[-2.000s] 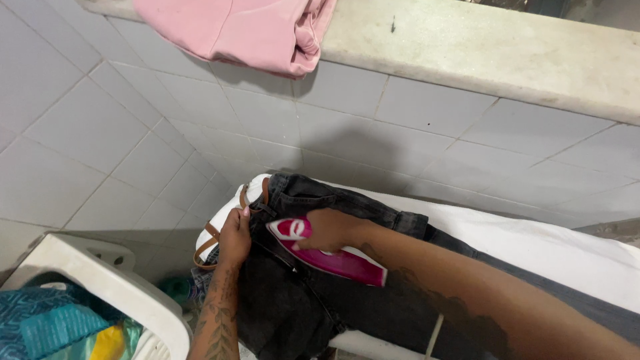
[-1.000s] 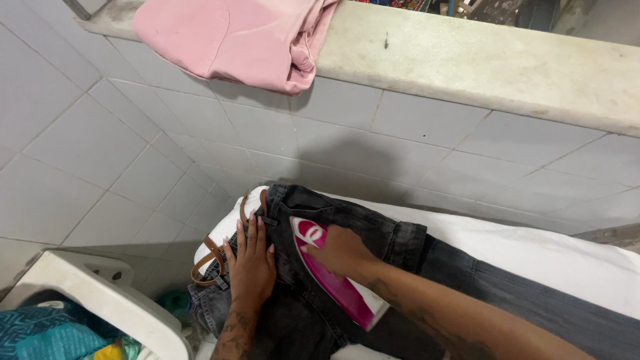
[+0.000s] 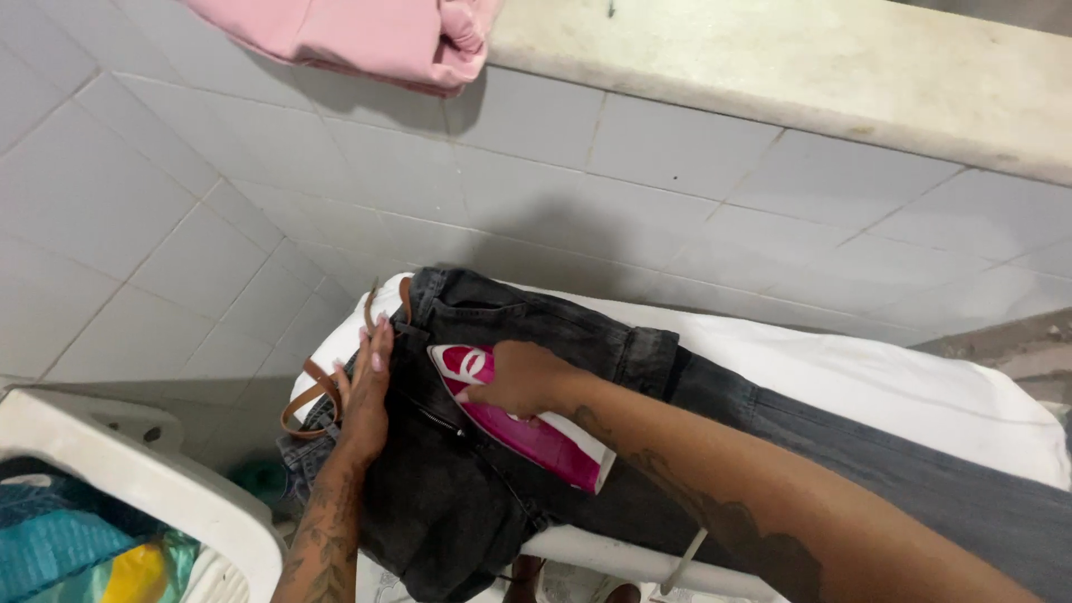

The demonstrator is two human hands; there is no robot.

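Observation:
Black denim pants (image 3: 712, 402) lie lengthwise over a white-covered ironing board (image 3: 804, 360). My right hand (image 3: 523, 381) grips a pink and white clothes iron (image 3: 553, 444), whose pointed tip faces the waistband and whose base rests on the front of the pants near the metal zipper (image 3: 440, 421). At the waistband, my left hand (image 3: 366, 394) lies with fingers extended on the cloth beside a brown belt (image 3: 311, 414), whose loops stick out at the left end of the board. The lower left part of the pants hangs over the board's near edge.
A tiled wall (image 3: 536, 193) runs behind the board, with a stone ledge (image 3: 754, 75) above it. Folded pink cloth (image 3: 368, 38) overhangs the ledge. At lower left, a white plastic chair (image 3: 159, 486) holds teal and yellow items. Feet (image 3: 523, 578) show below the board.
Over these frames, the iron has turned from lying more crosswise to pointing up toward the waistband. My left hand has gone from gripping the waistband edge to lying with its fingers extended there.

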